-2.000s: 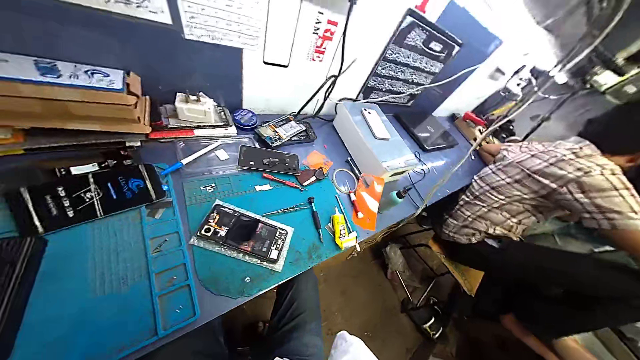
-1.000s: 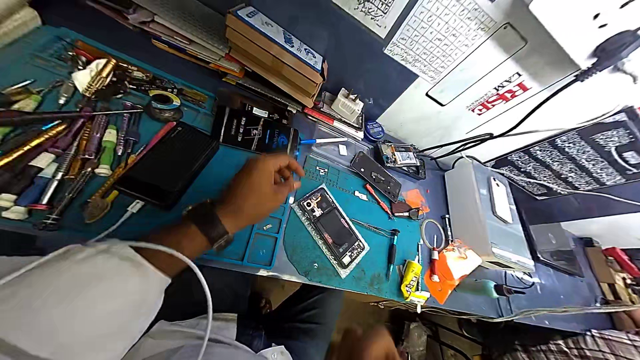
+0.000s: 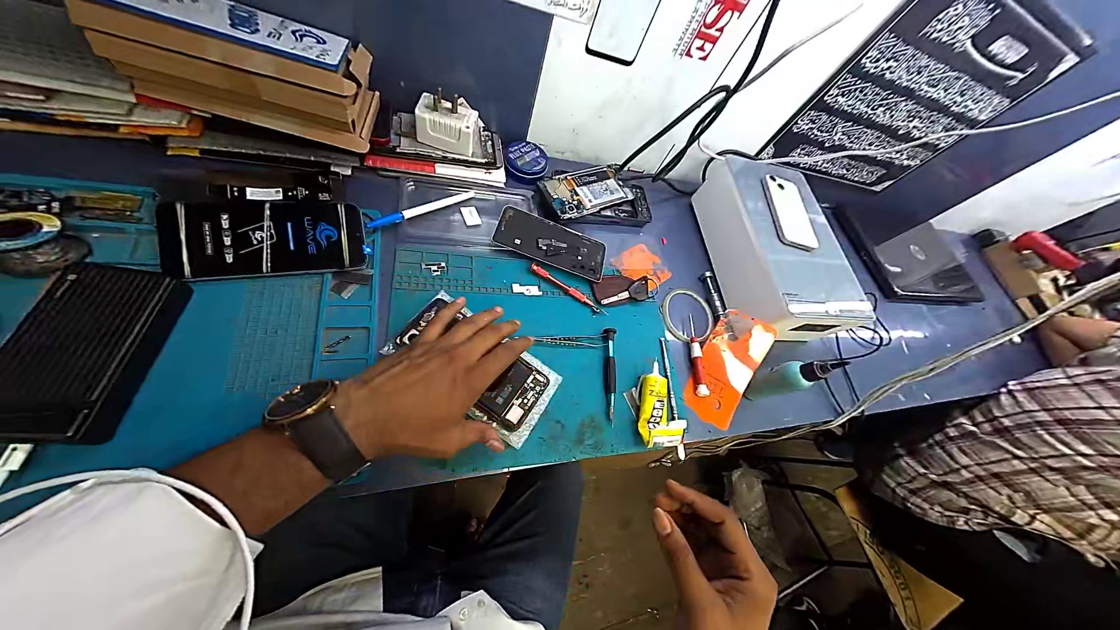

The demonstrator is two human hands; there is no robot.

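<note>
My left hand (image 3: 429, 385), with a wristwatch at the wrist, is spread over an opened smartphone (image 3: 516, 392) lying on a clear sheet on the teal repair mat; whether the palm touches it is hidden. My right hand (image 3: 716, 556) is off the bench's front edge, fingers curled and parted, holding nothing visible. Just right of the phone lie tweezers (image 3: 569, 340) and a black screwdriver (image 3: 610, 376). Beyond it are a red-handled tool (image 3: 564, 287) and a detached dark phone panel (image 3: 549, 243). A yellow glue tube (image 3: 653, 402) lies near the front edge.
A grey box (image 3: 779, 249) with a white phone stands at the back right, before a closed laptop (image 3: 910, 262). Orange sheets (image 3: 731, 363) and cables lie nearby. At left are a boxed-screen film phone (image 3: 262, 238), a black ribbed case (image 3: 83, 350) and stacked cartons (image 3: 219, 74). A person sits at right.
My left hand has moved from beside the opened phone to over it. My right hand, low and blurred one second ago, is now plainly in view. The view has swung right.
</note>
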